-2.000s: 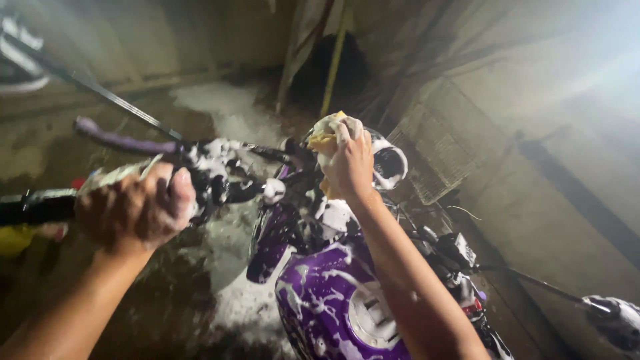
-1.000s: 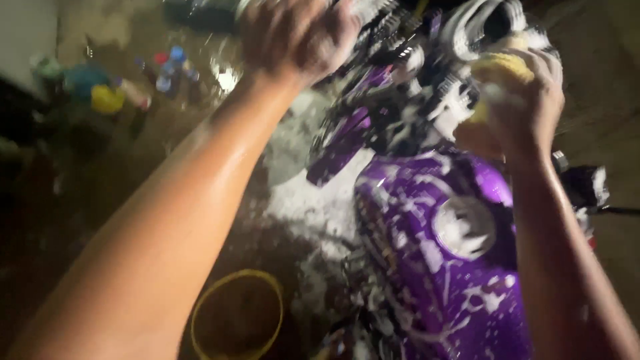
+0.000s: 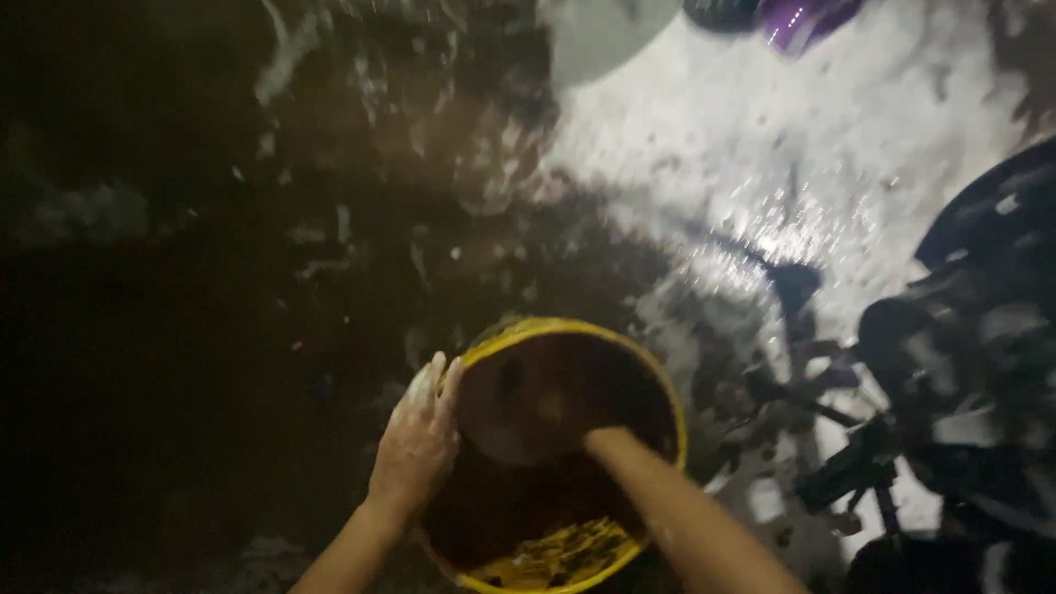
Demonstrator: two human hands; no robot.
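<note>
A round yellow-rimmed bucket (image 3: 678, 412) stands on the wet floor at the lower middle, with dark liquid inside. My left hand (image 3: 419, 437) rests on the left side of its rim, fingers pointing up along the edge. My right forearm reaches into the bucket from the lower right. The right hand is below the dark liquid's surface, so neither its fingers nor anything in them can be seen. The sponge is not visible.
White foam (image 3: 701, 115) covers the floor at the upper right. A purple motorcycle part (image 3: 800, 21) shows at the top edge. Dark motorcycle parts (image 3: 973, 371), blurred, fill the right side. The wet floor (image 3: 206, 371) spreads left of the bucket.
The view has swung down to the floor. My left hand has left the handlebar area for the bucket rim. My right hand, which held a yellow sponge at the motorcycle's front, has moved into the bucket.
</note>
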